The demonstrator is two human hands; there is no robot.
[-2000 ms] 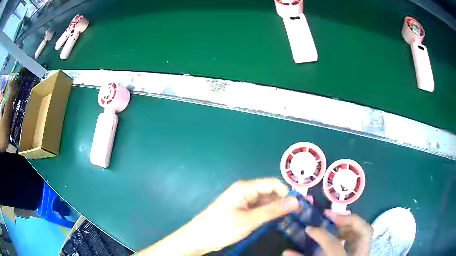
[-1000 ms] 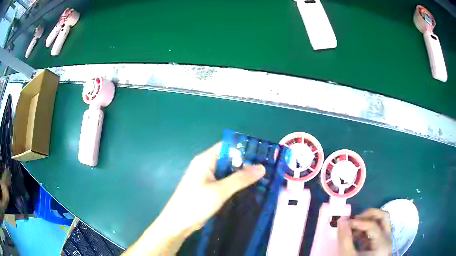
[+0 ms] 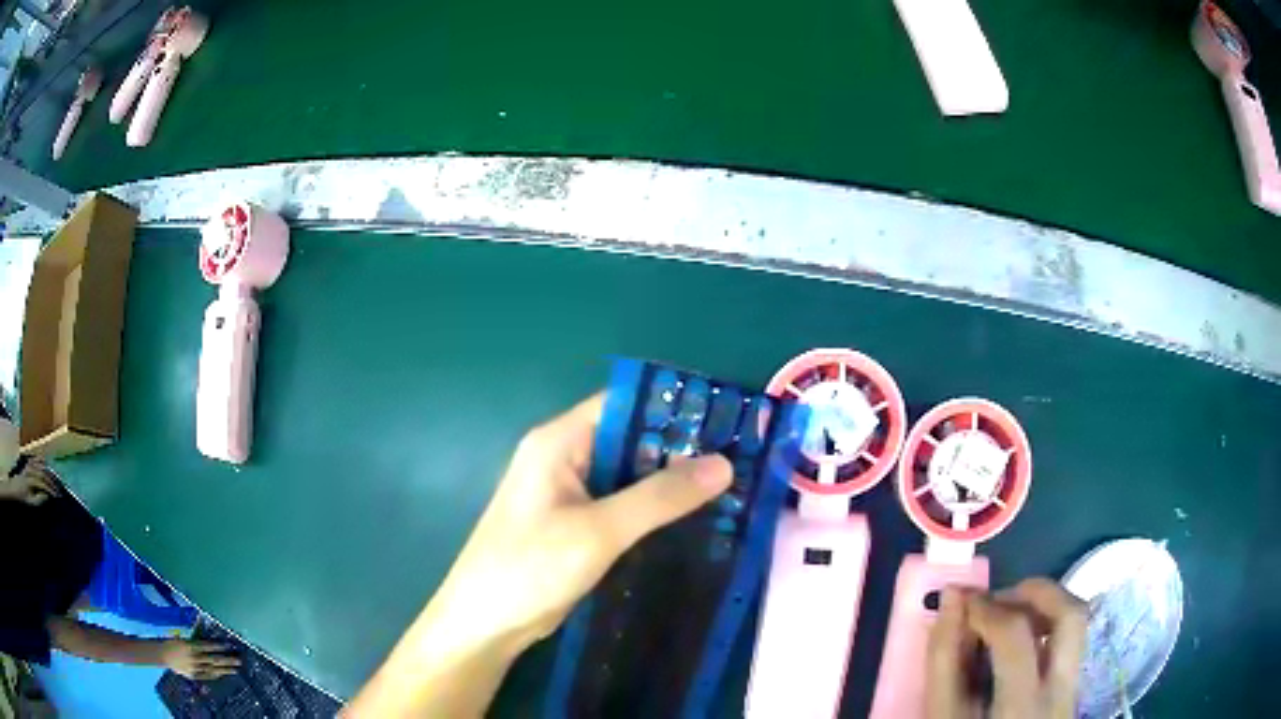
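My left hand point(image 3: 541, 527) holds a long dark strip tray with blue edges point(image 3: 660, 562); its upper end has rows of small cells, some shiny. The tray's right edge overlaps the rim of one pink handheld fan point(image 3: 819, 604). A second pink fan point(image 3: 964, 471) lies just to its right. Both hubs show a whitish square patch. My right hand point(image 3: 1019, 653) is over the second fan's handle, fingers bent together; I cannot tell whether it holds something. A whitish round dish point(image 3: 1128, 618) lies beside it at the right, with a thin pale stick at its lower edge.
Another pink fan point(image 3: 228, 372) lies at the left near an open brown cardboard box point(image 3: 87, 330). A whitish metal rail point(image 3: 632, 204) crosses behind. More fans lie on the green belt point(image 3: 422, 84). Another person's hand point(image 3: 204, 657) rests over dark trays point(image 3: 260, 691) at lower left.
My left hand has moved left and lifted the tray, uncovering the fan handles. My right hand has moved right, away from the tray. Fans on the belt have shifted in view. A person's arm has appeared lower left.
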